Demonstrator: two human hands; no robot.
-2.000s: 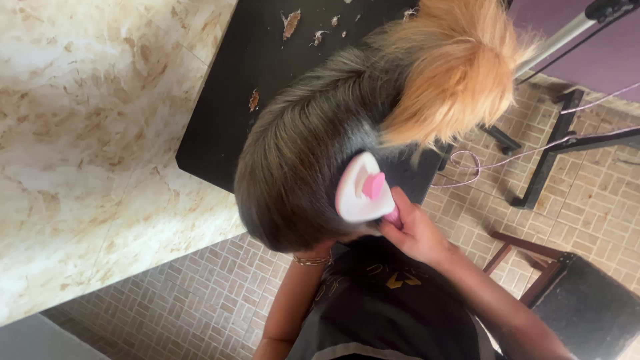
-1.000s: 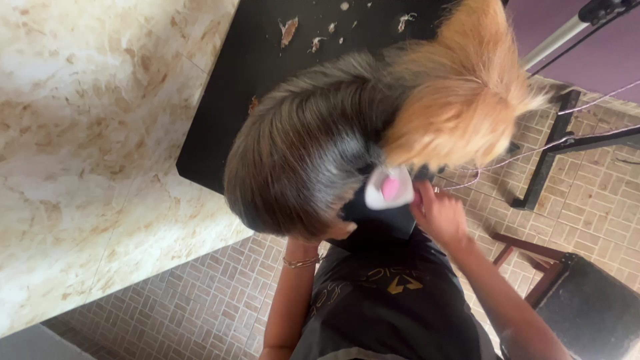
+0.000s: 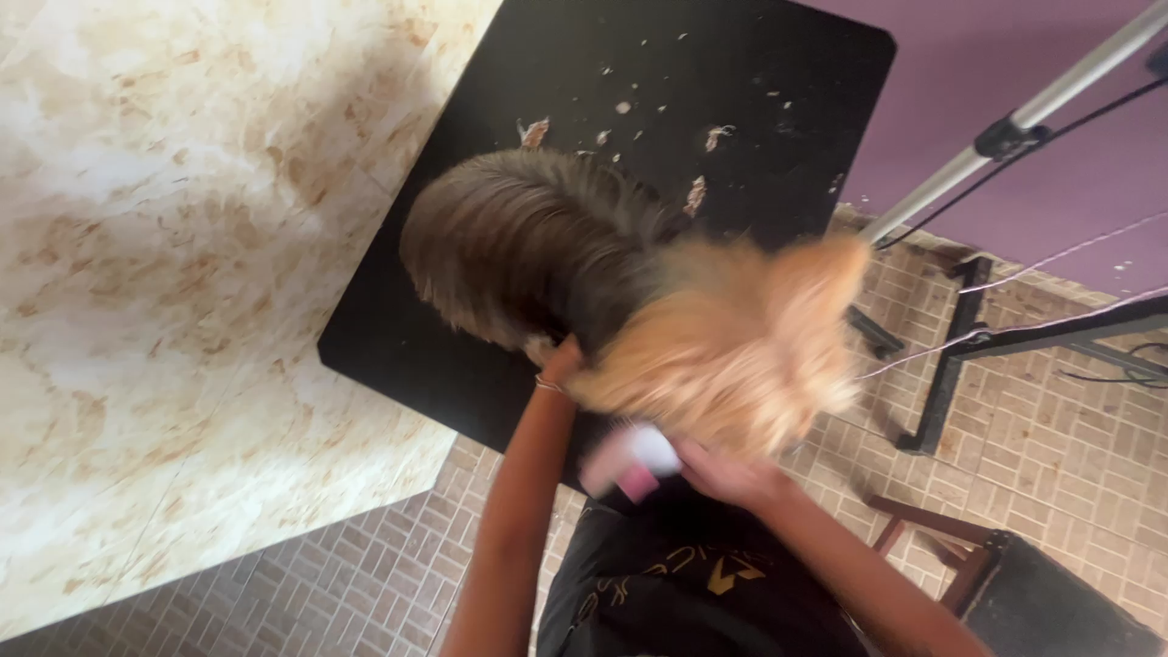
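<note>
A small long-haired dog (image 3: 538, 237), dark on the back and tan at the head, stands on a black grooming table (image 3: 438, 383). My left hand (image 3: 561, 360) reaches under the dog's belly or legs near the table's front edge; its fingers are mostly hidden by fur. In my right hand (image 3: 721, 470), just below the dog's head, is a white and pink pet brush (image 3: 639, 461), blurred by motion. The brush is in front of my black apron and not clearly on the coat.
Tufts of loose hair (image 3: 698, 196) lie on the tabletop. A marbled wall (image 3: 182, 274) borders the left side. At the right are a metal grooming arm (image 3: 967, 164), a black metal stand (image 3: 940, 383), thin cords and a dark-seated stool (image 3: 1058, 593).
The dog has turned, its rear now farther from me and its head closer. My left hand has moved away from my body, and the brush has come down away from the coat.
</note>
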